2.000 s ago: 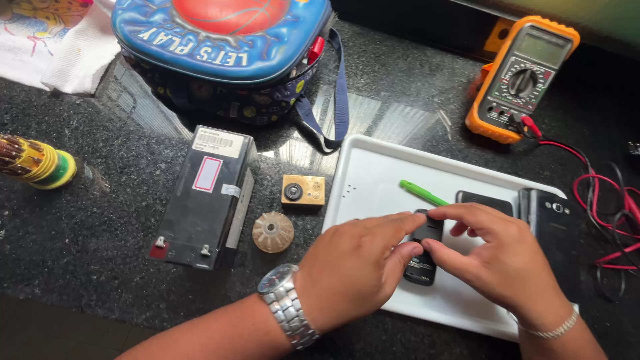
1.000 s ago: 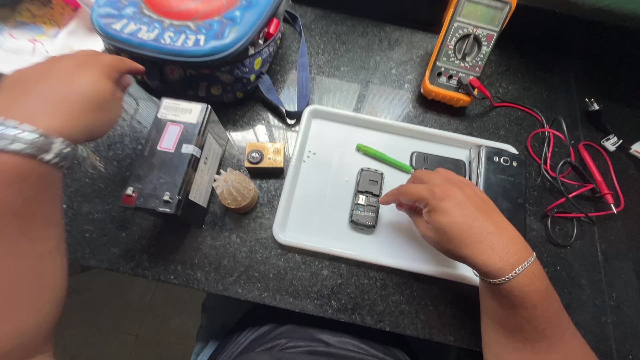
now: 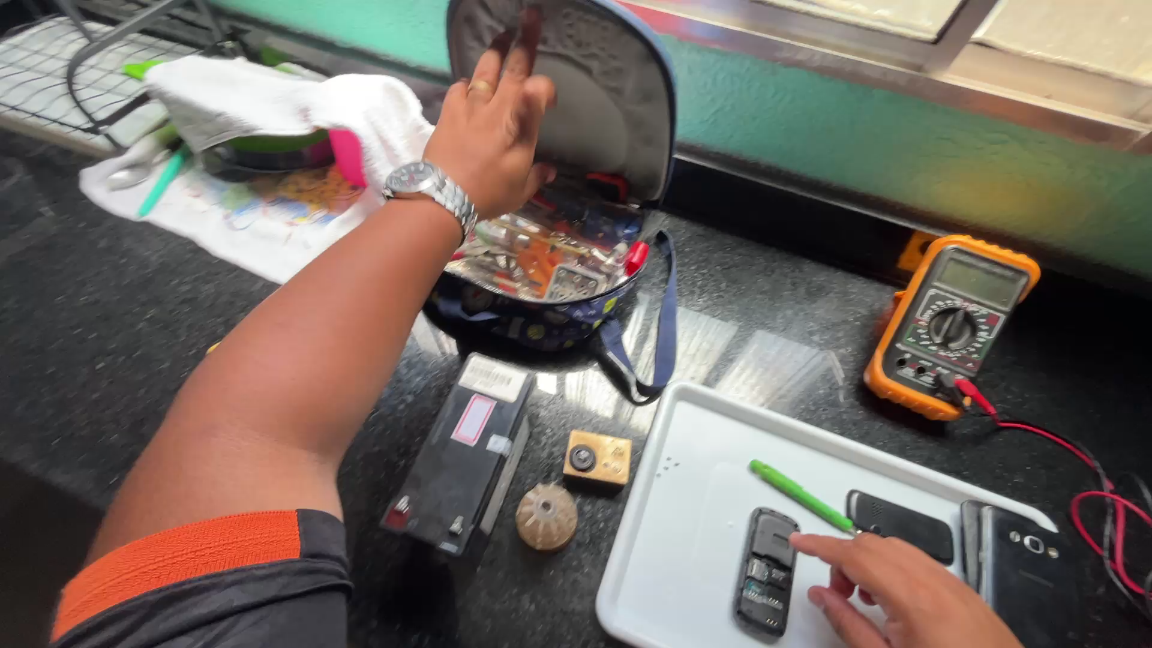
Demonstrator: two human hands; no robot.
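My left hand (image 3: 499, 126), with a steel watch on its wrist, is raised against the inside of the lid (image 3: 603, 90) of an open lunch bag (image 3: 531, 315); small parts and tools fill the bag. Its fingers are blurred. My right hand (image 3: 900, 585) is over the white tray (image 3: 639, 504), its index fingertip at the upper edge of a small phone (image 3: 767, 576) with its back off, showing the empty battery bay. A green pen-like tool (image 3: 801, 495), a black phone back cover (image 3: 900, 525) and a black smartphone (image 3: 1030, 567) lie close to that hand.
Left of the tray are a black sealed battery (image 3: 463, 459), a gold box-shaped device (image 3: 598, 457) and a ribbed round piece (image 3: 546, 517). An orange multimeter (image 3: 954, 328) with red and black leads is at right. A white cloth (image 3: 243, 216) and a wire rack (image 3: 54, 72) are at left.
The lunch bag's lid, closed before, now stands open, with my left hand at it. My right hand stays beside the small phone. The view has swung up and left.
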